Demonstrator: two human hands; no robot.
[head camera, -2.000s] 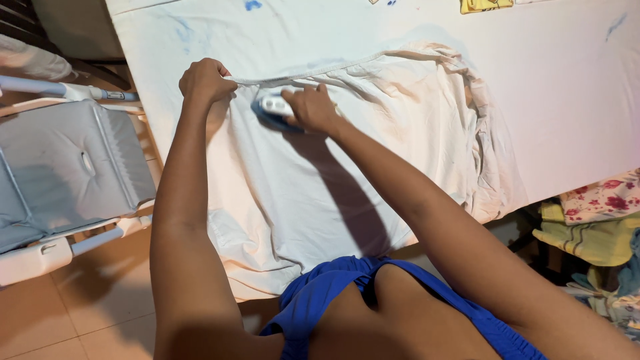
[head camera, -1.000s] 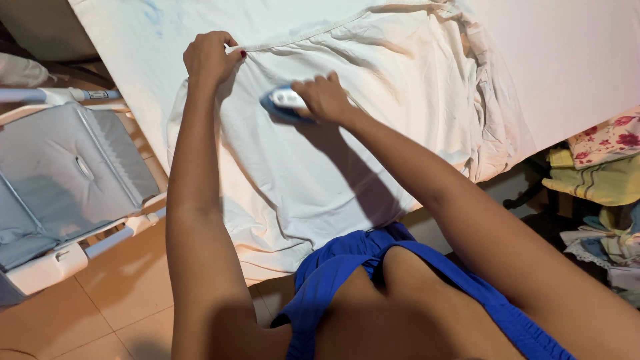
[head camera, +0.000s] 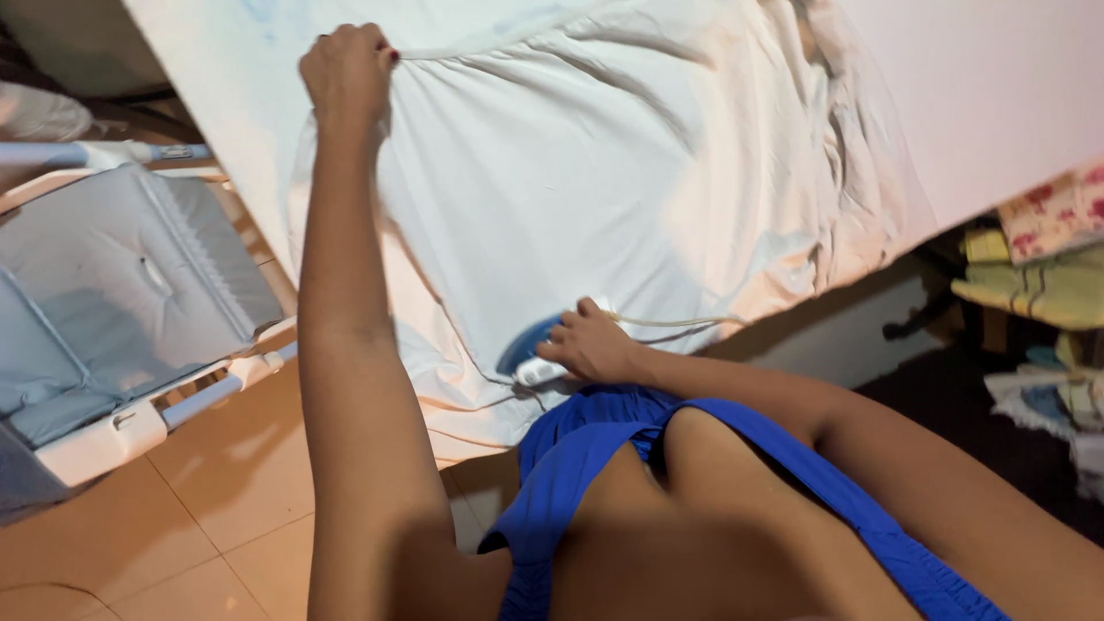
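A white cloth with a gathered edge (head camera: 552, 190), perhaps a fitted sheet, lies wrinkled over a table covered in pale fabric. At its far left edge my left hand (head camera: 349, 73) pinches the gathered hem between thumb and fingers. My right hand (head camera: 595, 343) grips the handle of a blue and white clothes iron (head camera: 528, 347), which rests on the cloth near the table's front edge, close to my body. The iron's cord runs off to the right. Most of its soleplate is hidden.
To the left stands a white-framed piece with grey padding (head camera: 103, 259), beside the covered table (head camera: 975, 95). Folded floral and yellow fabrics (head camera: 1044, 276) are stacked at the right, with more cloth below. Floor tiles (head camera: 216, 483) show at the lower left.
My right hand has brought the iron from near the gathered hem down toward my body. My left hand still holds the hem. The view has shifted somewhat.
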